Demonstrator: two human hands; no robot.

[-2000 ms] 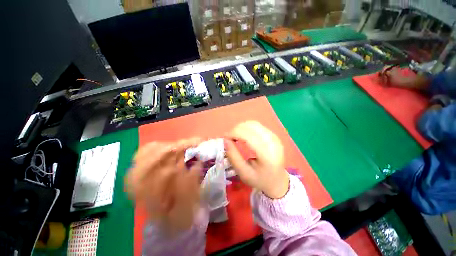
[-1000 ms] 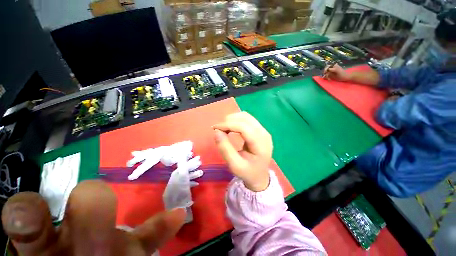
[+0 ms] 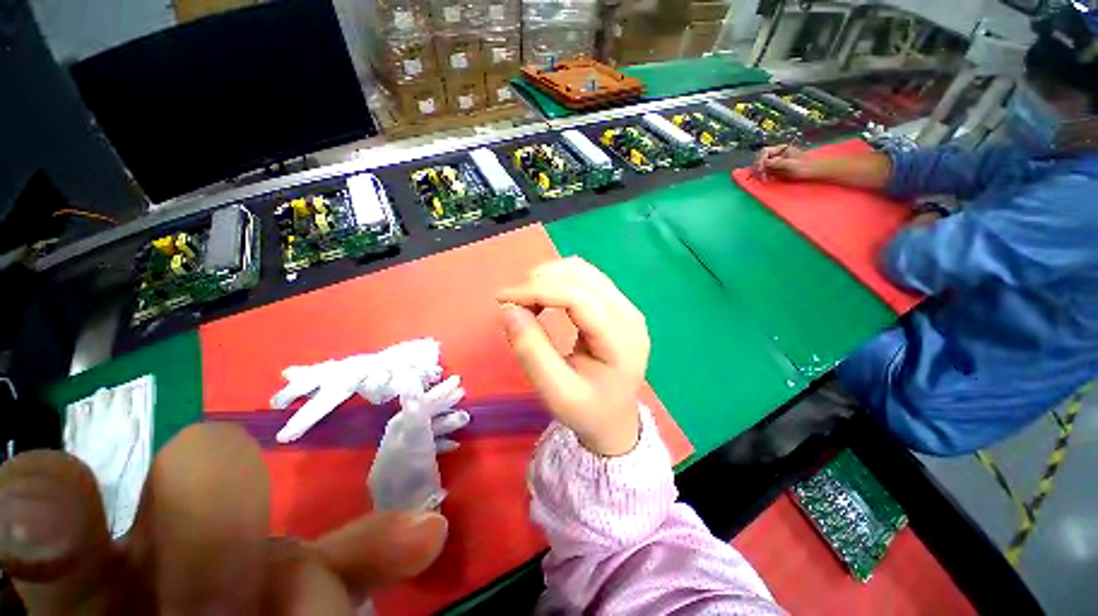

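Observation:
Two limp white gloves (image 3: pixel 407 461) lie partly overlapping on the red mat (image 3: pixel 482 268), across a shiny purple strip (image 3: pixel 512 416). My left hand (image 3: pixel 229 529) is large and close to the camera at the lower left, cut off by the bottom edge. Its fingers are spread and nothing shows in it. My right hand (image 3: pixel 588 349) is above the mat, right of the gloves, touching neither. Its thumb and index fingertip are close together; I cannot tell whether a tiny bit is between them.
Power boards (image 3: pixel 337 224) stand in a row behind the mat. Papers (image 3: pixel 114 445) lie at the left, partly behind my left hand. Green matting (image 3: pixel 674 289) is right of the mat. A loose circuit board (image 3: pixel 850 511) lies at the lower right. A person in blue (image 3: pixel 999 259) works at the right.
Two seconds ago both hands were at the gloves; now the gloves lie released on the mat and the hands are apart. Over the last second the view has shifted slightly; the hands look much the same.

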